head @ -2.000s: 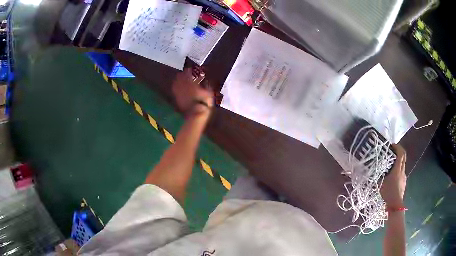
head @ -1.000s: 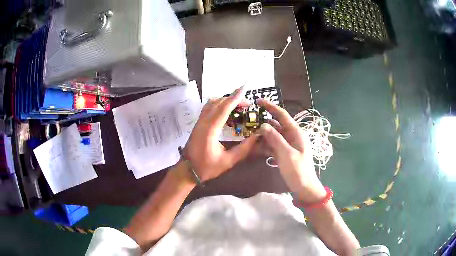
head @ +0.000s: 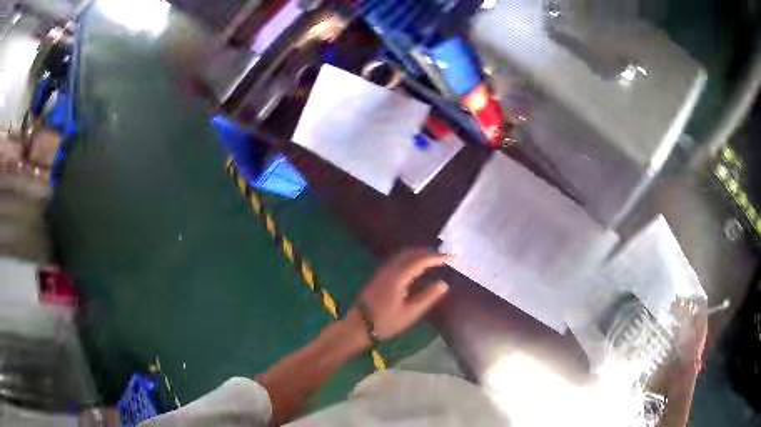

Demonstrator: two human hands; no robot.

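My left hand [head: 402, 298] is at the near edge of the dark desk, fingers apart and empty, beside the large printed sheets [head: 530, 242]. My right hand [head: 687, 338] is at the far right, blurred and partly washed out by glare. It is beside a dark piece with pale stripes [head: 636, 332] and white cables [head: 653, 409]; whether it grips them is unclear. Another white sheet [head: 666, 260] lies behind that hand. No small circuit board can be made out.
A silver case [head: 601, 100] stands behind the sheets. Blue and red folders [head: 459, 71] and a white paper [head: 355, 125] lie farther left. A blue bin [head: 279, 177] is at the desk's left edge. Yellow-black tape [head: 309, 277] crosses the green floor.
My hands were together on a small circuit board one second ago; now they are far apart and my left hand is empty. The view has swung left and blurred.
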